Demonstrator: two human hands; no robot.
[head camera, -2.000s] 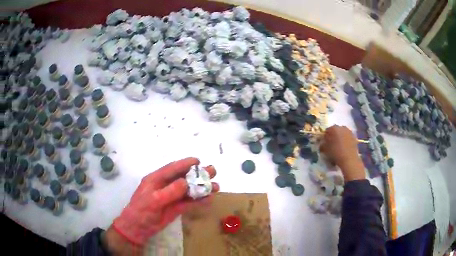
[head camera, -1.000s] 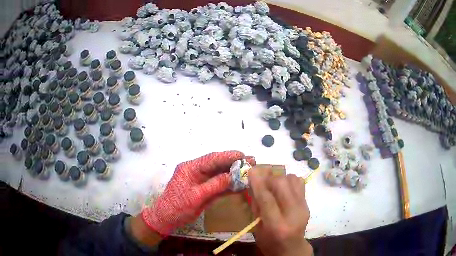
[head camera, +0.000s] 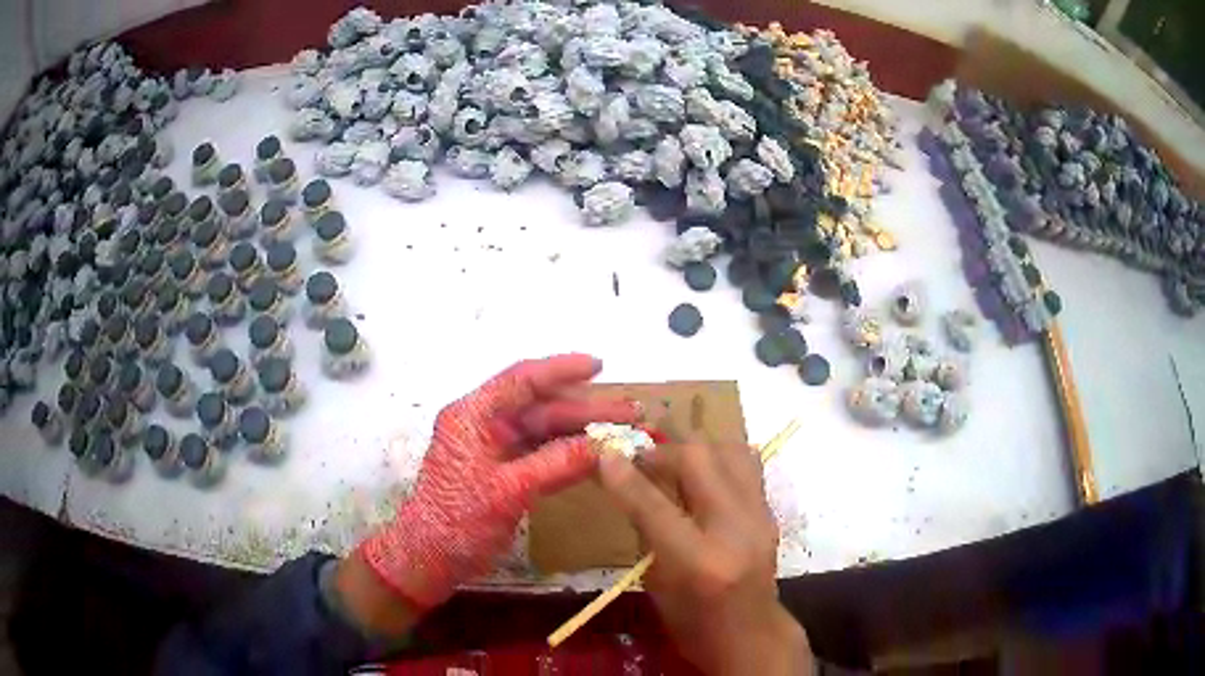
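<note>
My left hand (head camera: 482, 462), in a red-pink knit glove, holds a small grey-white figurine body (head camera: 617, 439) between thumb and fingers, above the cardboard pad (head camera: 568, 528). My bare right hand (head camera: 707, 508) meets the piece from the right, its fingertips touching it. A thin pale wooden stick (head camera: 601, 615) lies across my right hand, partly hidden by it, with its ends showing at lower left and upper right. A bit of red shows behind the fingers; the rest of that red thing is hidden. The face of the piece is too blurred to make out.
A large heap of grey bodies (head camera: 529, 99) lies at the back centre, beside dark discs (head camera: 685, 320) and cream-orange inserts (head camera: 846, 145). Assembled pieces (head camera: 264, 337) stand at left. A small grey-white cluster (head camera: 905, 383) lies at right, near a wooden strip (head camera: 1070, 409) and purple-grey rows (head camera: 1097, 172).
My right hand has come from the insert heap to the piece in my left hand. Since one second ago, the piece has turned and the view has shifted slightly.
</note>
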